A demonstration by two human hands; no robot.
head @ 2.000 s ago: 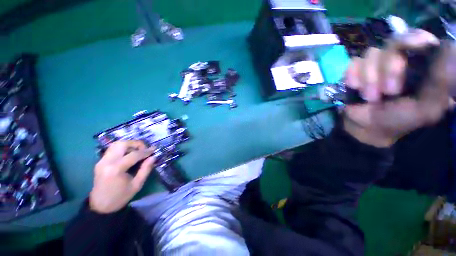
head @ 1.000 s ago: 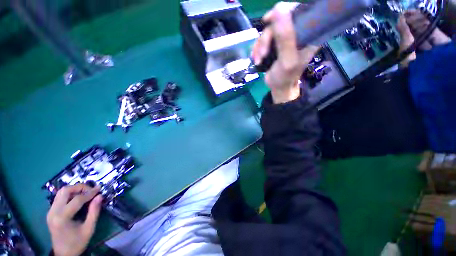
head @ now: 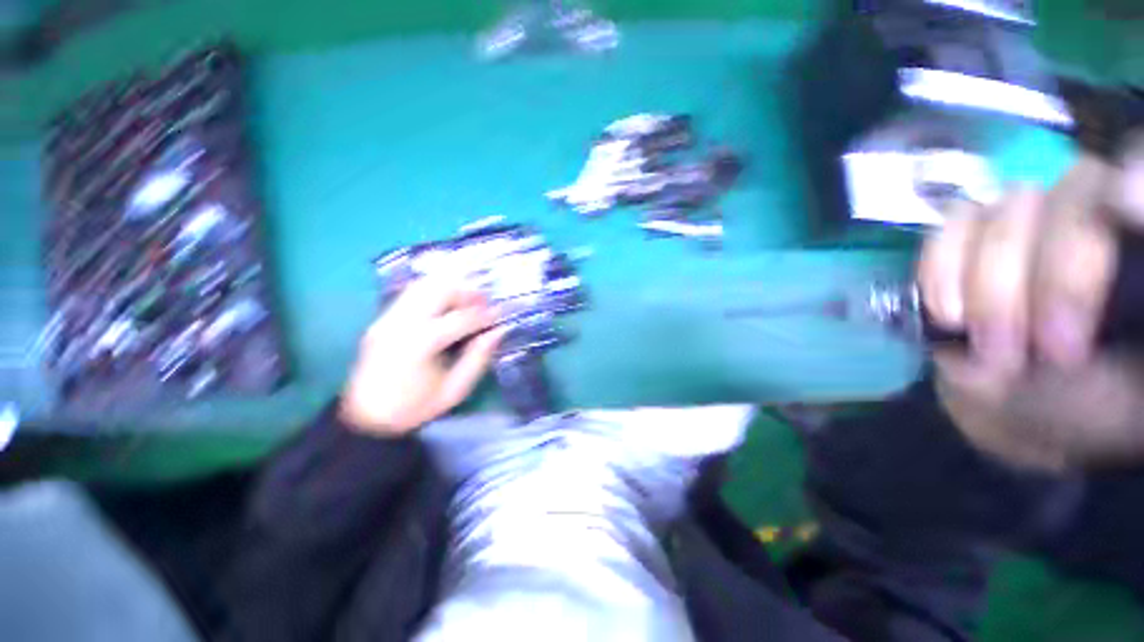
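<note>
The frame is blurred. The black gun-shaped housing (head: pixel 533 282) lies on the green bench in front of me, its grip towards me, silver and black parts inside. My left hand (head: pixel 433 351) rests on its left side with bent fingers; whether it pinches a small part cannot be told. My right hand (head: pixel 1035 301) is at the right, closed around the dark electric screwdriver (head: pixel 897 307). Its thin bit points left towards the housing, well apart from it. The screwdriver's rear is cut off by the frame edge.
A pile of loose mechanism parts (head: pixel 652 176) lies behind and right of the housing. A large dark parts tray (head: pixel 163 251) is at the left. A screw feeder (head: pixel 922 182) stands at the right back beside a teal box (head: pixel 1031 156). Metal brackets (head: pixel 552 30) stand at the back.
The view has swung left, bringing the tray back in. My right hand has come down from above the feeder area with the screwdriver, its bit now visible. My left hand stays at the housing.
</note>
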